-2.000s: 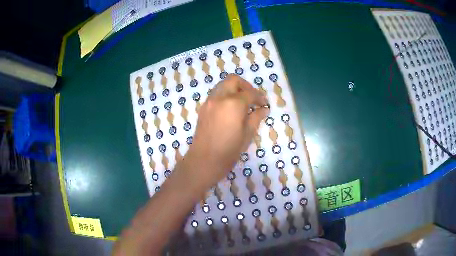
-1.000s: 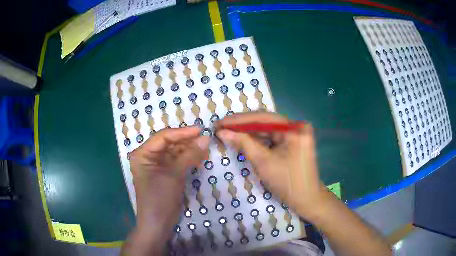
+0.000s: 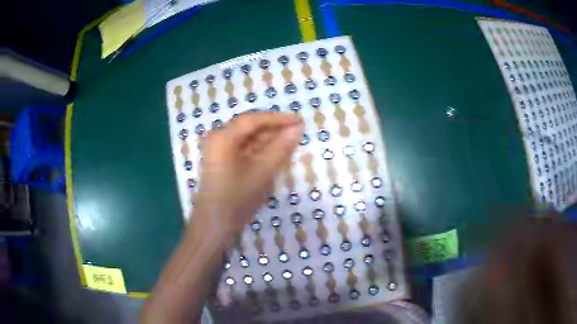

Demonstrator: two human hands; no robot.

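Observation:
The white slotted tray [image 3: 370,158] lies flat in front of me, with rows of tan dumbbell-shaped cutouts and small dark ringed speaker units at their ends. My left hand [image 3: 243,158] is over the left middle of the tray, blurred, thumb and fingertips together near the tray's centre. Whether it pinches a unit cannot be made out. My right hand [image 3: 519,272] is a dark blur at the lower right corner, off the tray and cut off by the edge. The red probe cannot be made out in it.
Another loaded tray [image 3: 528,101] lies at the right. A loose unit [image 3: 450,112] sits on the green mat [image 3: 430,57] between the trays. Yellow paper [image 3: 121,28] and a printed sheet [image 3: 155,9] lie at the far left. A blue stool [image 3: 41,149] stands at left.
One second ago both hands met over the tray with the red probe in my right hand. Now my right hand is away at the lower right, and my left hand is alone over the tray.

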